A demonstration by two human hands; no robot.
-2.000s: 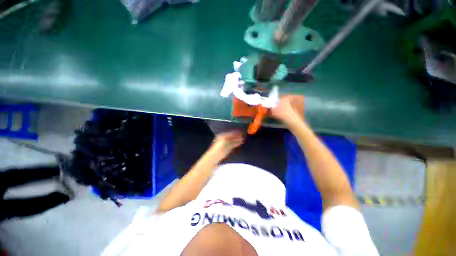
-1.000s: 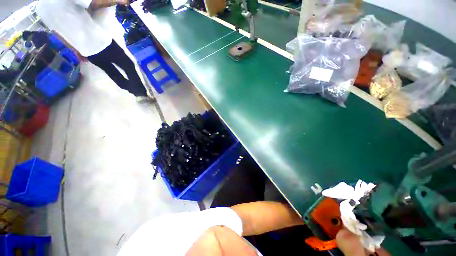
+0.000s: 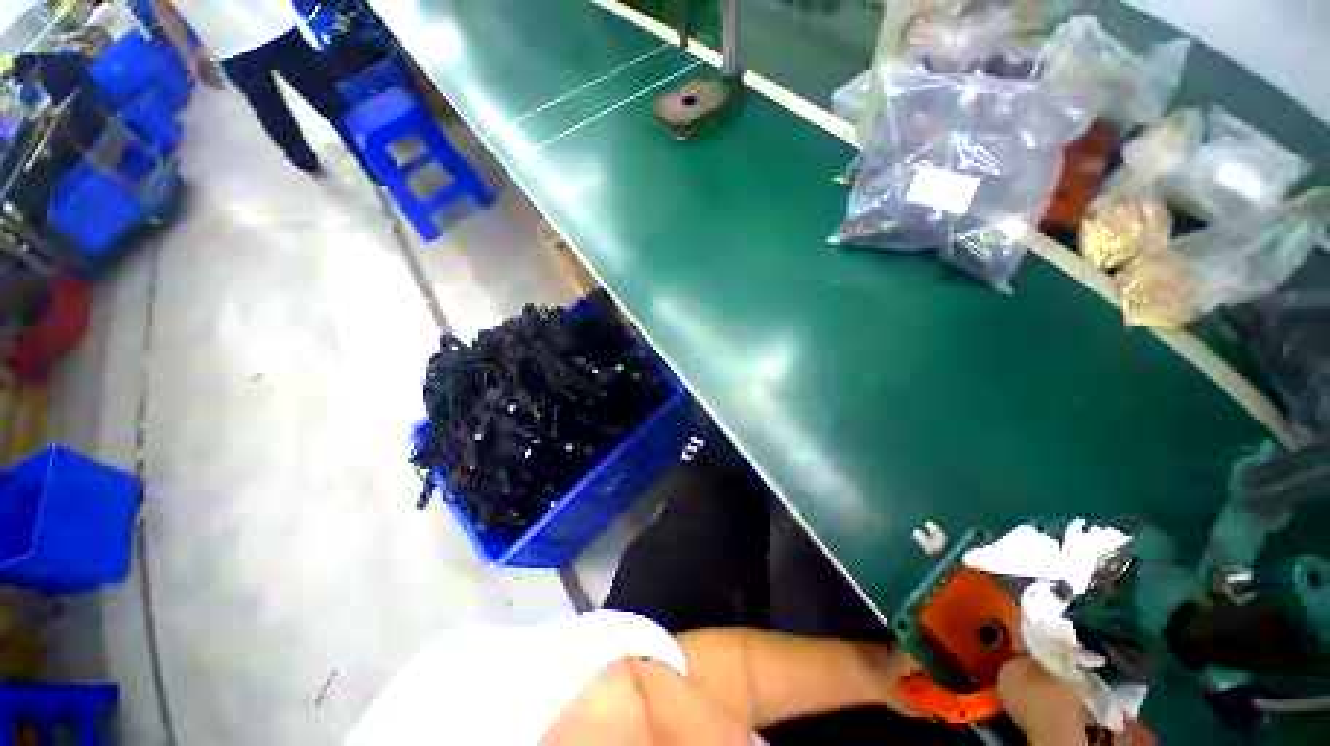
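The orange-red block [image 3: 966,619] with a round hole sits on the green hand press [image 3: 1218,612] at the bench's front edge, lower right. A bright orange handle [image 3: 945,700] sticks out at its near side. Crumpled white tissue [image 3: 1053,605] lies on the press beside the block. My left hand [image 3: 893,679] is at the handle's left end, mostly hidden; its grip cannot be made out. My right hand [image 3: 1041,705] is at the block's near right corner, below the tissue, cut off by the lower edge; whether it holds anything is unclear.
A blue crate [image 3: 591,510] heaped with black parts [image 3: 525,415] stands on the floor left of the bench [image 3: 729,292]. Clear bags [image 3: 955,175] lie along the back, some with brass-coloured parts [image 3: 1152,277]. A blue stool [image 3: 416,153] and a standing person [image 3: 270,66] are farther off.
The view has shifted slightly; the block and bench sit a little differently in the picture. My left forearm now reaches up to the orange handle. The distant person has moved farther away.
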